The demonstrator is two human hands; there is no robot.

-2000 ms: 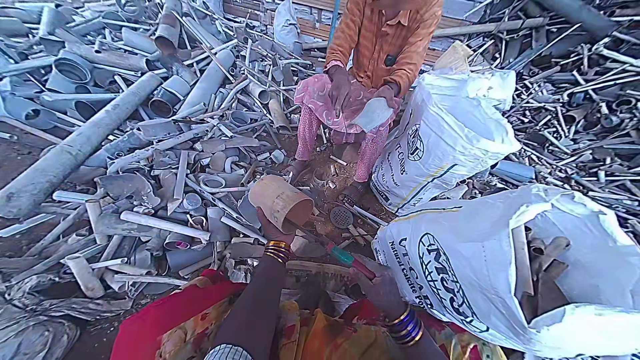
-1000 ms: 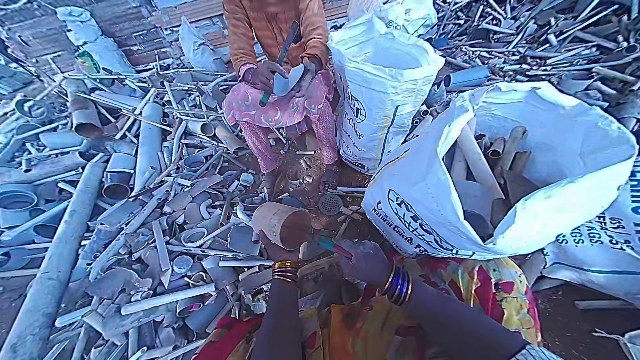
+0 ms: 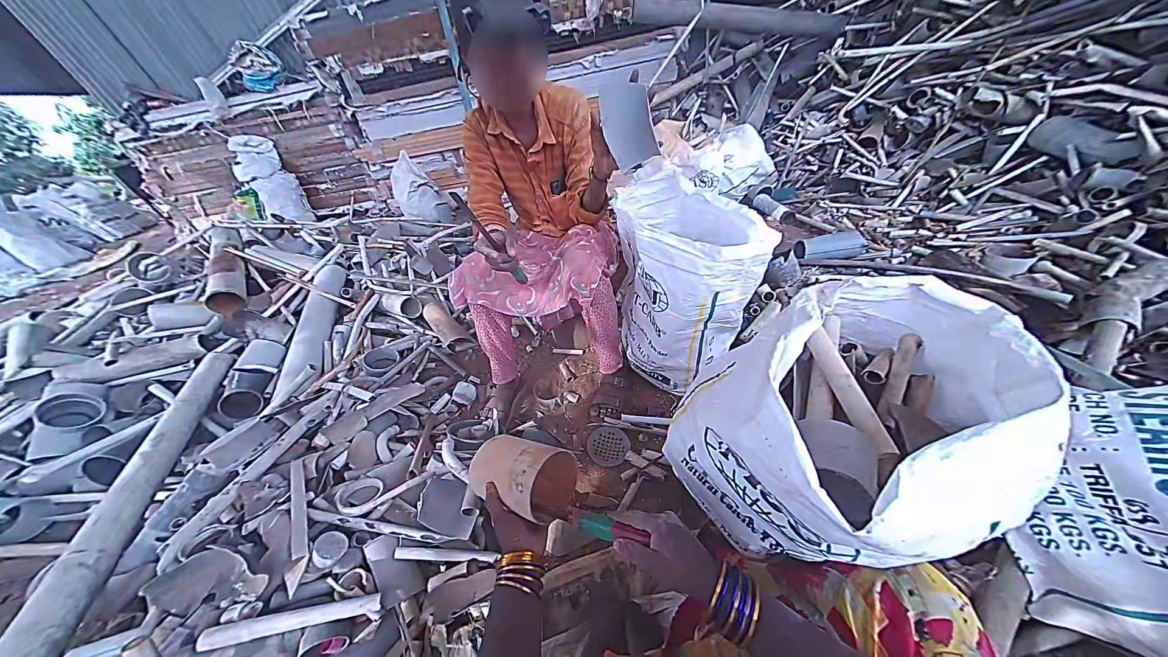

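Note:
A short, wide pipe piece, pale outside and brown inside, is held from below by my left hand. Its open end faces right. My right hand grips a tool with a green and red handle, whose far end points at the pipe's opening; that end is blurred, so its kind cannot be told. To the right, close by, stands an open white woven sack with pipe pieces in it. A round perforated grate lies on the ground just beyond the pipe piece.
Opposite sits a person with a rod-like tool and a curved grey pipe piece. Another white sack stands beside them. Scrap pipes cover the left, with a long pipe; another heap rises at right.
The person opposite has moved their hands apart and now holds the curved pipe piece up over the sack. My hands still hold the pipe piece and the tool. The view has shifted.

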